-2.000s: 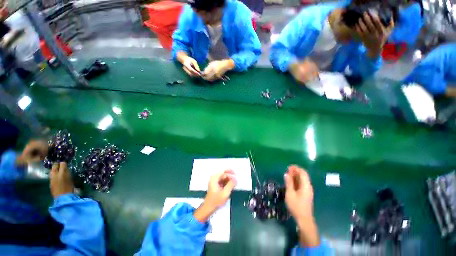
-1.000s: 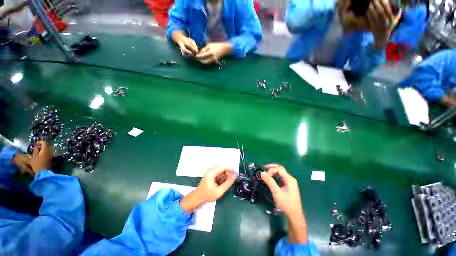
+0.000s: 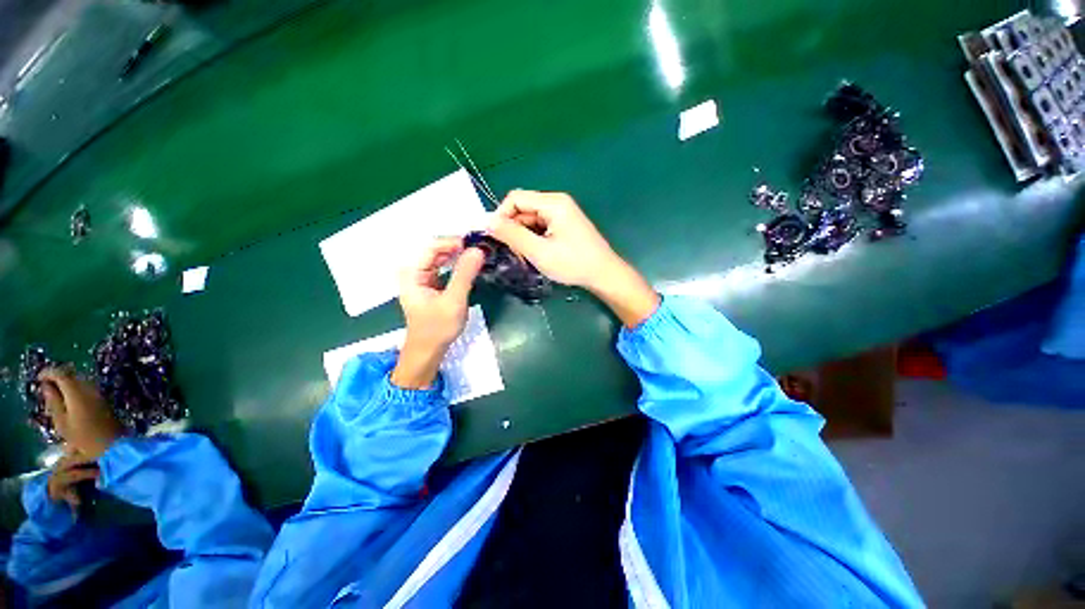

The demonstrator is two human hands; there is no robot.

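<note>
A small dark module is between the fingertips of my two hands. My left hand pinches it from the left, with the thumb in front. My right hand has its fingertips bent down onto it from the right; they cover part of it. The dark module pile lies just behind and below the held piece, partly hidden by my right hand. A plain white sheet lies beyond my left hand. A faintly gridded white sheet lies nearer my body, partly under my left forearm.
Thin tweezers lie by the white sheet's upper right corner. A larger module heap and stacked trays are at right. Small white squares lie on the bench. At left, a neighbour's hands work by dark heaps.
The view has tilted down and turned, so the people across the belt are out of view. My hands, apart before, have come together at the dark module.
</note>
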